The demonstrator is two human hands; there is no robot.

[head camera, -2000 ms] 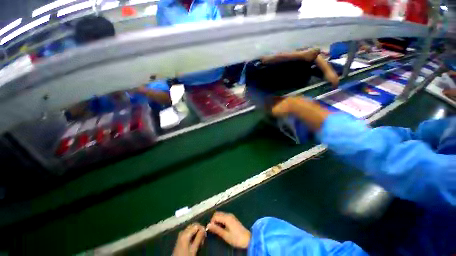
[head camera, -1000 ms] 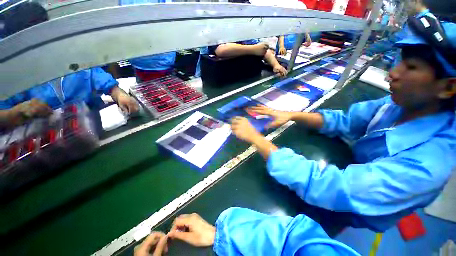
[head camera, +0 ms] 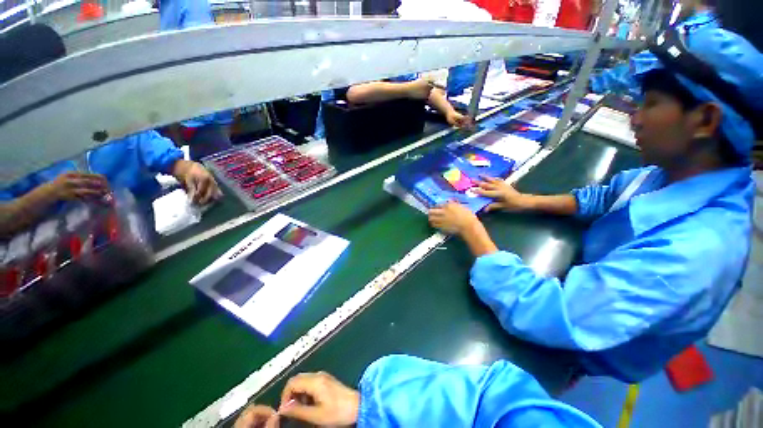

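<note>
My right hand [head camera: 316, 399] is at the bottom centre in a blue sleeve, with its thumb and forefinger pinched together. My left hand [head camera: 258, 416] is cut off by the bottom edge, its fingertips close to the right ones. A tiny whitish thing [head camera: 287, 406] shows between the fingertips, too small to name. A tablet retail box [head camera: 272, 269] lies on the green belt beyond my hands, white face with three device pictures up and blue sides showing. No hand touches it.
A worn whitish rail [head camera: 355, 303] edges the belt. A neighbour at right in blue smock and cap [head camera: 661, 259] holds a blue-faced box [head camera: 456, 175]. More boxes lie beyond. Across the belt are blister trays [head camera: 269, 170], a black bin [head camera: 375, 125] and workers' hands. A grey shelf [head camera: 335, 52] crosses above.
The white-faced box has moved left along the belt, nearer my hands. The neighbour's hands are now on a bright blue-faced box behind it. My hands stay close together at the bottom.
</note>
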